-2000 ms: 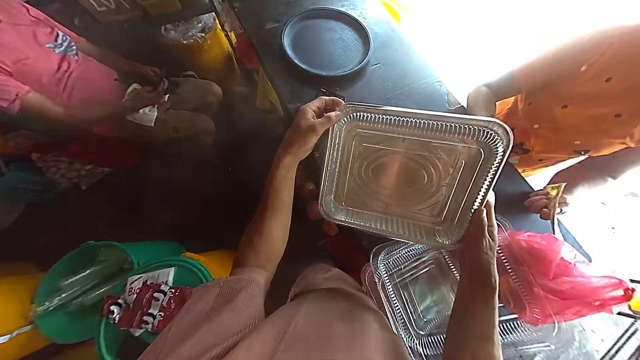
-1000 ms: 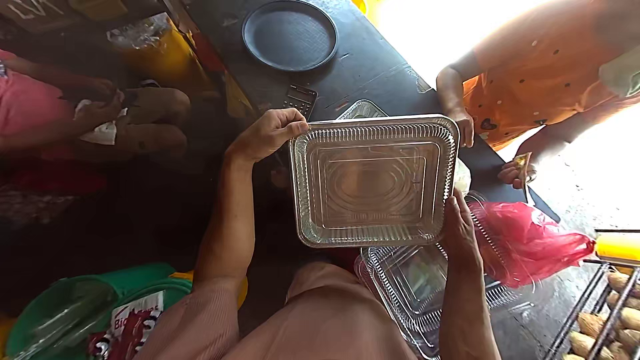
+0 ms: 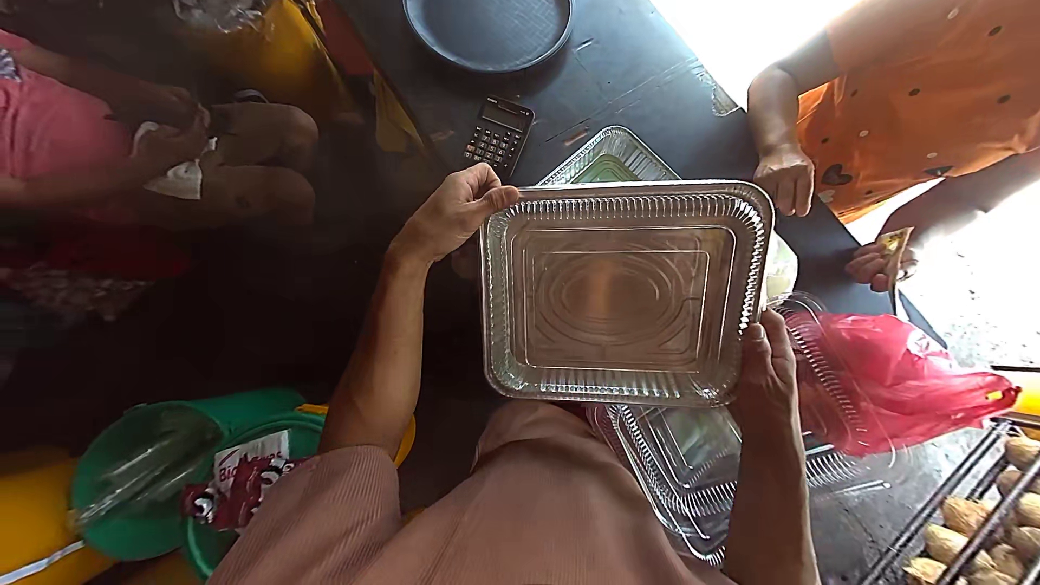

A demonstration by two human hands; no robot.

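Between my two hands an aluminum foil tray [image 3: 617, 292] is held tilted toward me, its ribbed walls and flat base showing. My left hand [image 3: 455, 211] pinches its upper left corner with thumb and fingers. Low on the right edge, my right hand [image 3: 766, 357] grips it. Behind the tray another foil container [image 3: 609, 154] with something green in it rests on the dark table [image 3: 634, 89]. Clear plastic containers or lids [image 3: 691, 455] lie below the held tray, partly hidden by it and my right forearm.
A black calculator [image 3: 500, 134] and a round black tray [image 3: 491, 28] are on the table. A pink plastic bag [image 3: 894, 382] lies at right, near a rack of pale round items [image 3: 967, 520]. One person in orange holds a banknote [image 3: 894, 244]; another sits at left. Green buckets [image 3: 154, 479] stand lower left.
The calculator and the green-filled foil container have come into fuller view. Both hands keep hold of the foil tray, which now sits more level from side to side than two seconds ago.
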